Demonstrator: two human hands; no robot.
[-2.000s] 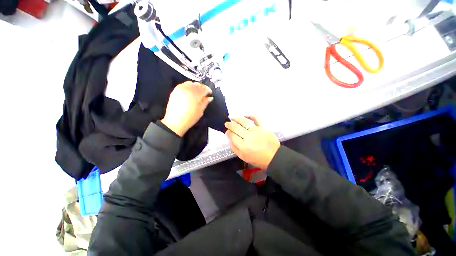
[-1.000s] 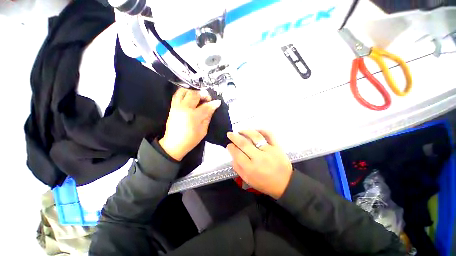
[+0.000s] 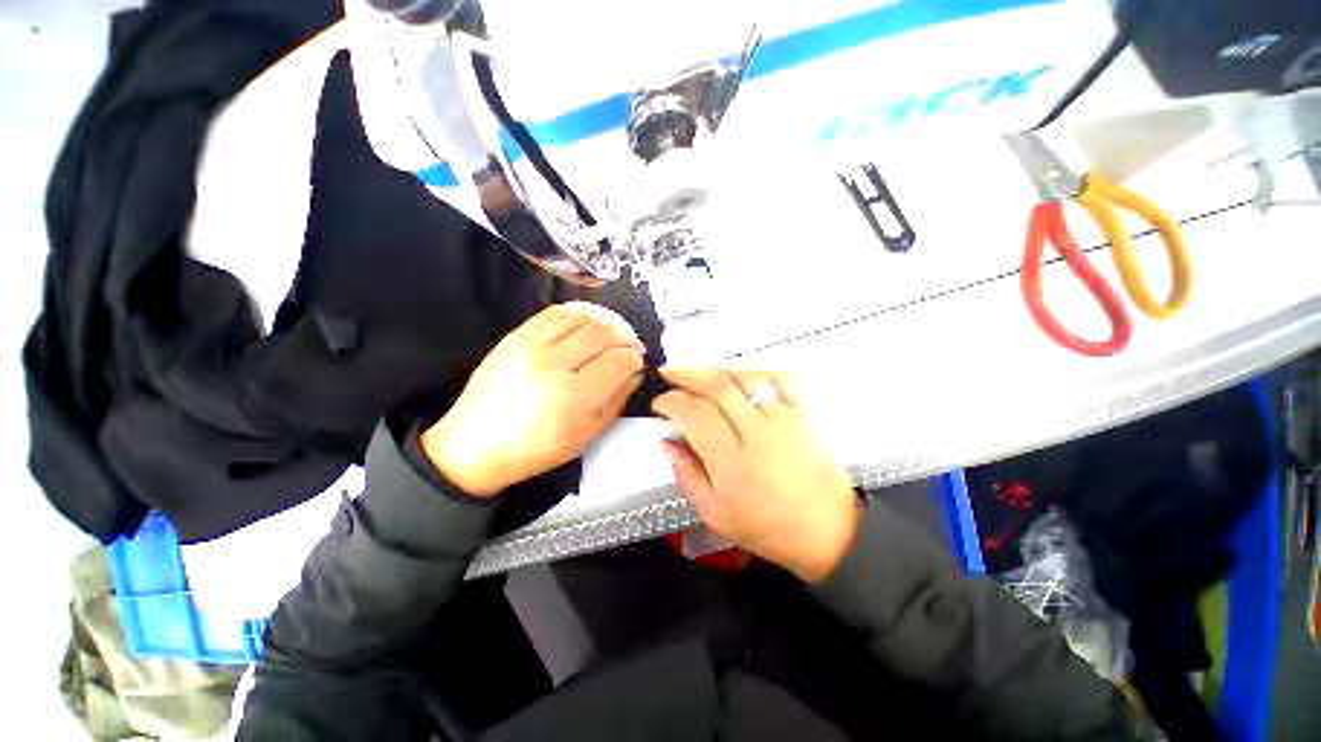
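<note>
The black garment [image 3: 391, 239] lies left of and under the sewing machine head, heaped to the left over the table edge. My left hand [image 3: 543, 394] rests on it just in front of the presser foot [image 3: 626, 264], fingers bent and pinching the cloth. My right hand [image 3: 756, 461], with a ring, holds the cloth's right edge at its fingertips, close beside the left fingertips. The sewing machine [image 3: 790, 87] has a blue stripe and "JACK" lettering. The needle itself cannot be made out.
Scissors [image 3: 1075, 261] with red and orange-yellow handles and black thread snips [image 3: 878, 207] lie right of the head. A grey ruler [image 3: 580, 534] runs along the front edge. A blue crate [image 3: 1249, 638] with black cloth and plastic is at right; another blue crate [image 3: 157, 592] and khaki cloth [image 3: 109, 674] are lower left.
My left hand has moved back from the presser foot towards my right hand, so the fingertips of both are now close together. The camera view has shifted a little.
</note>
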